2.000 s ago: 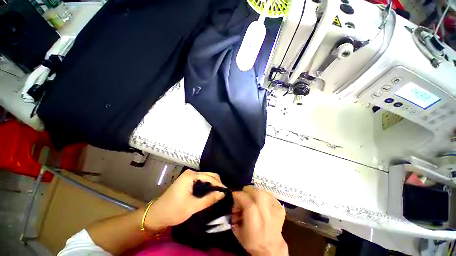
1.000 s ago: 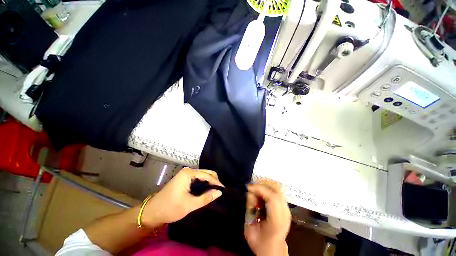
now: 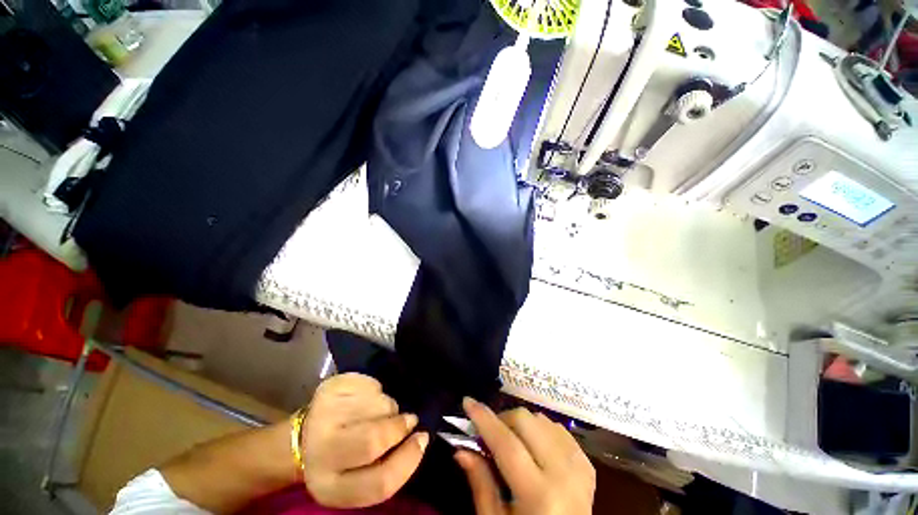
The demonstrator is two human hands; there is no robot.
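Note:
The dark garment piece (image 3: 458,216) lies over the table and hangs past its front edge into the lap, with a shinier navy area beside the needle. My left hand (image 3: 360,440) is at the front edge, its fingers closed on the dark cloth. My right hand (image 3: 528,458) is close to its right and holds small snips (image 3: 461,434), silver blades pointing left toward my left fingertips. The blades look slightly apart. The handles are mostly hidden in my right hand.
The white sewing machine (image 3: 695,111) with a lit screen (image 3: 848,197) stands at the right. The lamp paddle (image 3: 501,96) and yellow-green fan (image 3: 539,14) are behind the cloth. A red stool (image 3: 45,307) and metal frame are at lower left. A black box (image 3: 50,65) is upper left.
My left hand has turned and moved slightly down and right, fingers now curled. The snips, hidden a second ago, show again with blades pointing left. The cloth on the table has hardly moved.

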